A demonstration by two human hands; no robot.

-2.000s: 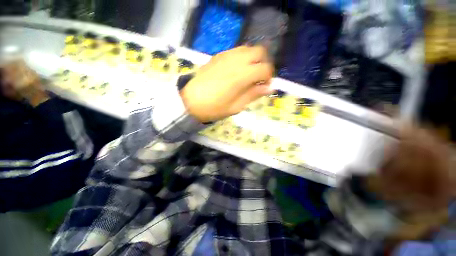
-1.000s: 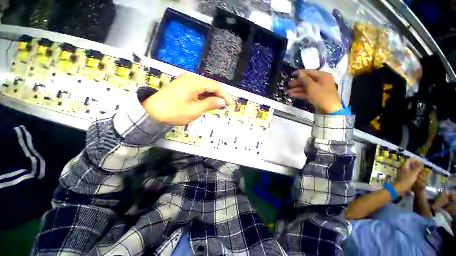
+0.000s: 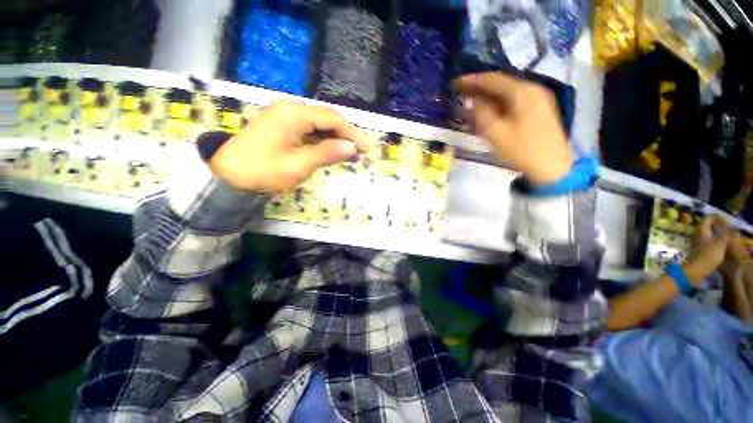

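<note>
A cream-yellow circuit board panel [image 3: 355, 202] lies on the conveyor in front of me, with yellow and black parts along its far edge. My left hand [image 3: 285, 149] is over the panel; thumb and forefinger are close together near a tiny dark thing, too small to tell whether it is pinched. My right hand [image 3: 518, 124], slightly blurred, is over the right-hand bin of small black parts [image 3: 466, 111], fingers bent down. Whether it holds a part cannot be seen. Beyond the rail stand bins of bright blue [image 3: 275, 54], grey [image 3: 350, 56] and dark blue-violet components [image 3: 417, 70].
The pale conveyor rail [image 3: 479, 157] runs across the view. More boards [image 3: 82, 149] lie to the left. Clear bags [image 3: 518, 41] are behind the bins. A black tray with yellow parts [image 3: 644, 116] is on the right. A neighbour's arms [image 3: 660, 289] are at right, a dark striped sleeve [image 3: 62, 264] at left.
Two seconds ago my left hand was by the grey bin; it has moved back over the panel. My right hand has moved to the right-hand bin and stays there, fingers shifting slightly left.
</note>
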